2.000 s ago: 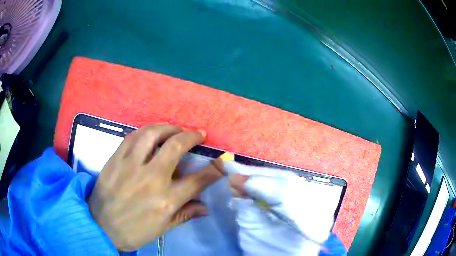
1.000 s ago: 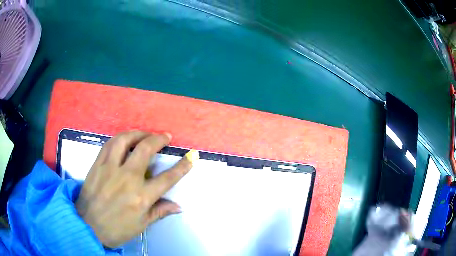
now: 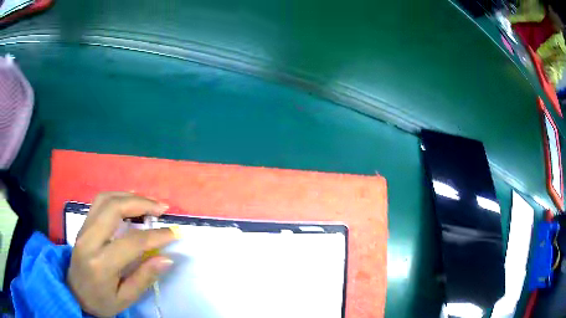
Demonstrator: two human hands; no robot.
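The white backlight unit (image 3: 260,273) in its thin black frame lies on a red-orange foam pad (image 3: 217,177). My bare left hand (image 3: 121,254), in a blue sleeve, is over the unit's upper left part, fingers bent. A small yellow patch (image 3: 174,232) shows at a fingertip. A thin pale strip (image 3: 157,301) runs below the fingers; I cannot tell whether they grip it. A dark band with pale marks (image 3: 248,226) runs along the unit's top edge. A glossy black panel (image 3: 462,214) with light reflections lies right of the pad. My right hand is not in view.
The green surface (image 3: 205,118) has a long raised seam (image 3: 260,74) beyond the pad. Part of a pink fan (image 3: 12,112) is at the left edge. A long white sheet (image 3: 516,248) and a blue object (image 3: 545,254) are at right. Part of a person in yellow shows top right.
The view has turned right, so the pad sits lower and further left. My gloved right hand has left the unit, passed right, and gone out of view. My left hand's fingers are more curled.
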